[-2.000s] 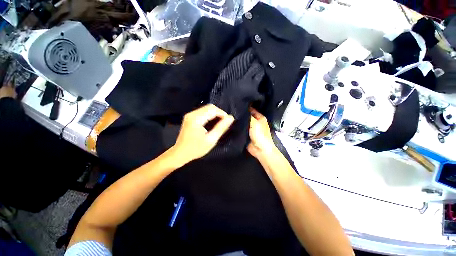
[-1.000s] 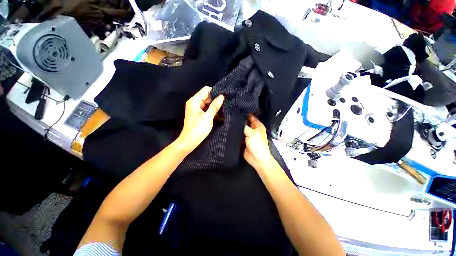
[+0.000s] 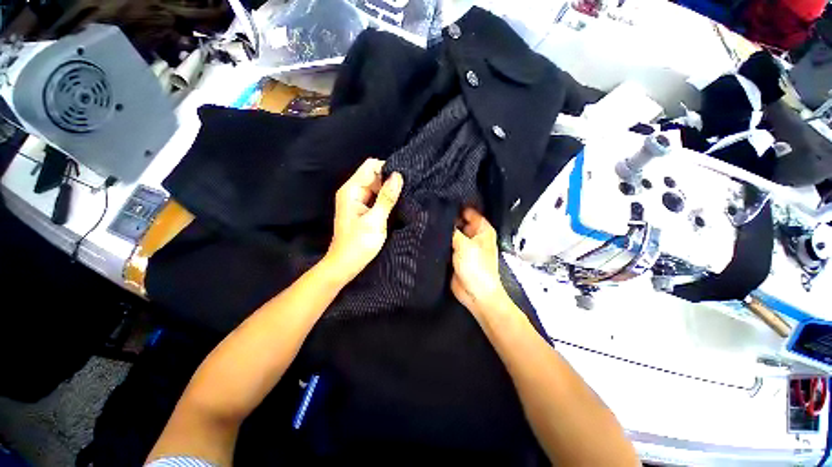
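Observation:
A black coat lies over the white table and my lap. Its front edge with small round metallic buttons is at the top, right of the middle. The finely striped lining shows between my hands. My left hand pinches the lining between thumb and fingers. My right hand grips black cloth at the lining's right side, its fingertips partly hidden in the folds.
A white sewing machine with blue trim stands at the right, a black strip hanging over it. A wooden-handled tool lies beside it. A grey housing with a round grille is at the left. A clear plastic bag lies at the back.
My left hand has moved up from lower on the lining and now pinches it further from me. More striped lining is spread between my hands. My right hand has stayed nearly in place.

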